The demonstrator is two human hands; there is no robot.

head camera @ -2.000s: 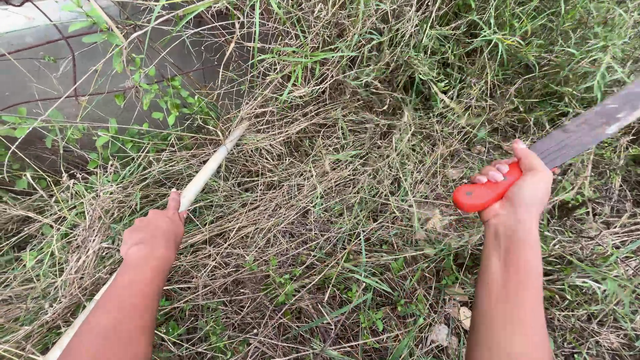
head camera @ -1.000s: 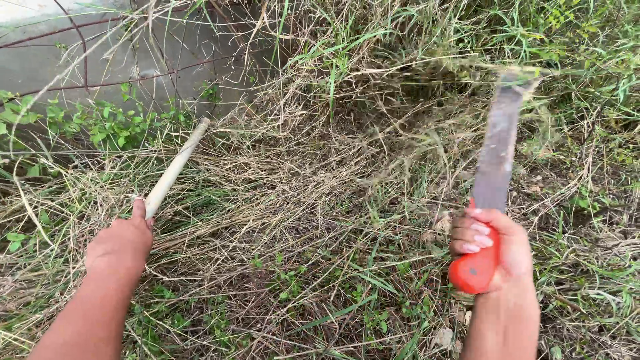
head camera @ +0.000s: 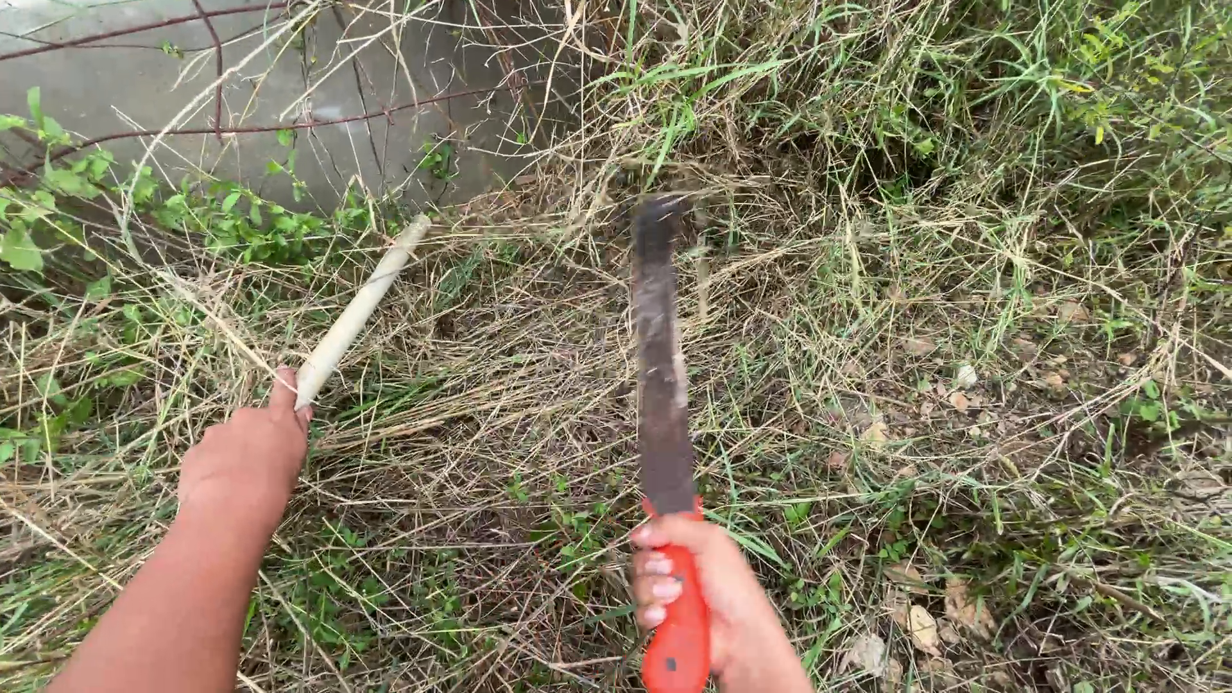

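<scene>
My left hand (head camera: 245,457) is closed round a pale wooden stick (head camera: 356,313), whose far end reaches up and right over the dry grass. In my right hand (head camera: 698,592) is the red handle of a machete (head camera: 664,375). The dark, worn blade points away from me, slightly blurred, its hooked-looking tip over cut and matted dry grass (head camera: 539,356) at the middle of the view. Blade and stick are apart. Whether the tip touches the grass, I cannot tell.
A grey wall or slab (head camera: 385,144) stands at the upper left, with rusty wire or rods (head camera: 318,123) in front of it. Leafy green weeds (head camera: 250,226) grow along its foot. Taller grass (head camera: 962,87) stands at the upper right; small stones (head camera: 922,630) lie at the lower right.
The machete has swung from pointing right, through upright at the right, to the middle of the view. My right hand has moved left. The left hand still holds the stick.
</scene>
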